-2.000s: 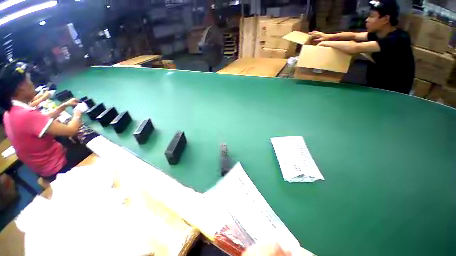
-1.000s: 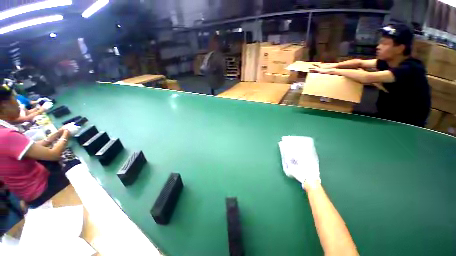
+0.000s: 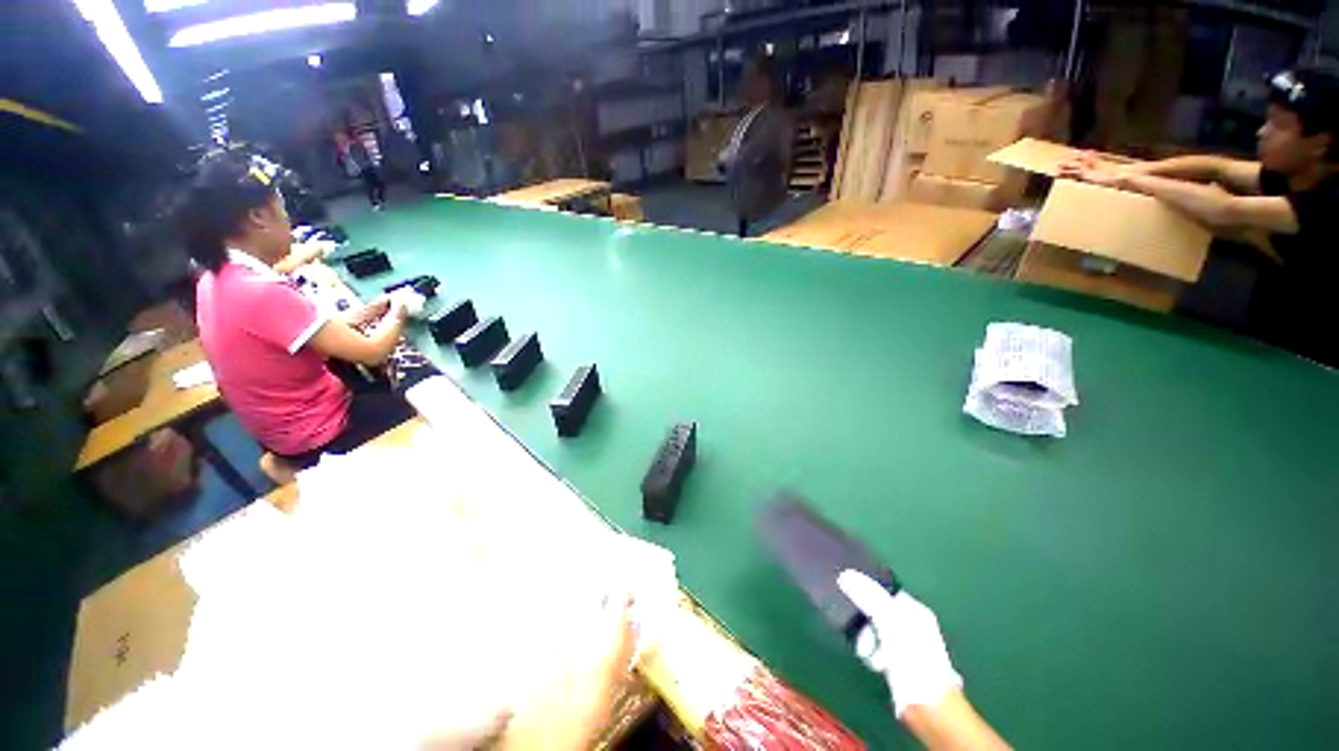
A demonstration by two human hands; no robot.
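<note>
My right hand (image 3: 903, 643), in a white glove, grips the near end of a black oblong unit (image 3: 817, 546), which is tilted and blurred over the green belt (image 3: 822, 352). My left hand (image 3: 580, 678) looks bare and is overexposed at the edge of the white heap of bubble bags (image 3: 397, 587); whether it holds a bag cannot be told. A bulging bubble bag (image 3: 1024, 377) lies on the belt at the right, with a dark thing showing at its near opening. Another black unit (image 3: 670, 473) stands on the belt to the left of the held one.
More black units (image 3: 576, 401) stand in a row towards the far left. A person in pink (image 3: 272, 345) sits beside the belt at the left. A person in black handles an open carton (image 3: 1123, 228) across the belt. Red film (image 3: 771, 719) wraps the near edge.
My right hand has left the bubble bag and now grips a black unit. My left hand has come into view at the bag heap. The view has turned left.
</note>
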